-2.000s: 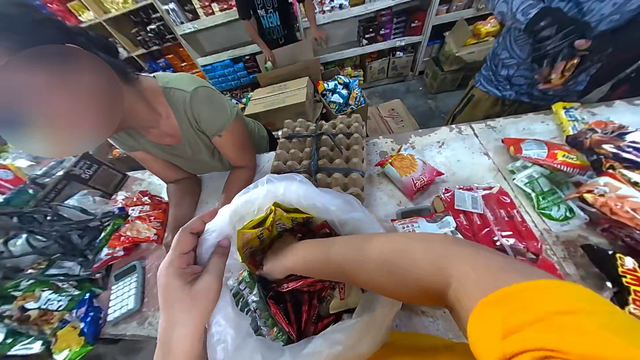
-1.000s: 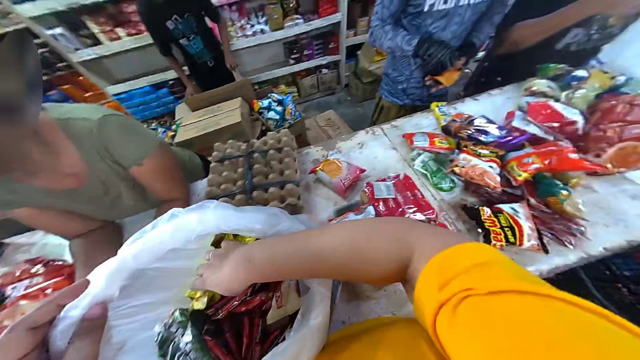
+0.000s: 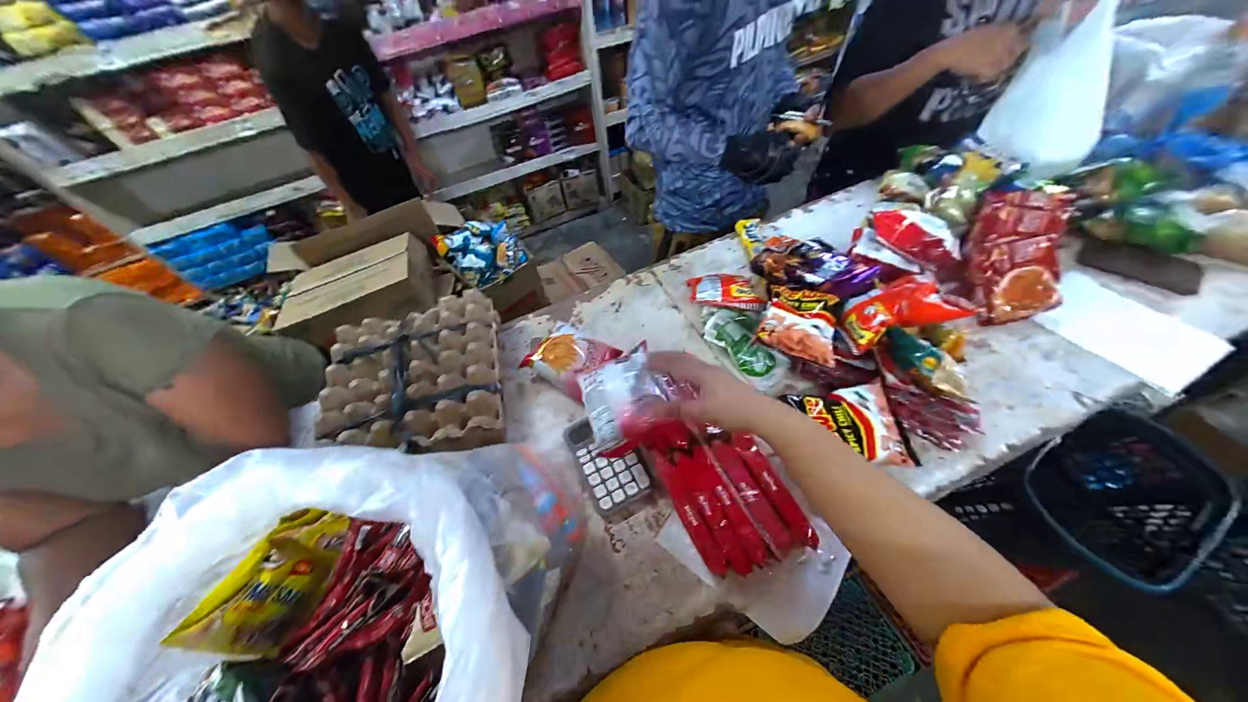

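My right hand (image 3: 697, 390) grips the top end of a bundle of red sachets (image 3: 726, 502) in clear wrap on the worn white counter. A grey calculator (image 3: 609, 471) lies just left of the bundle, and a red snack packet (image 3: 561, 356) lies behind it. At the lower left stands an open white plastic bag (image 3: 478, 575), which holds a yellow snack packet (image 3: 268, 595) and dark red sachets (image 3: 366, 604). My left hand is out of view.
A tied stack of egg trays (image 3: 414, 380) stands behind the bag, with a person's arm to its left. Mixed snack packets (image 3: 799, 322) are heaped along the counter (image 3: 1033, 409). A black basket (image 3: 1131, 497) is below its edge. Several people and cardboard boxes (image 3: 356, 283) are beyond.
My right hand has come out of the white bag and moved right, onto the red sachets. My left hand, earlier at the bag's rim, is no longer seen. The view has swung right.
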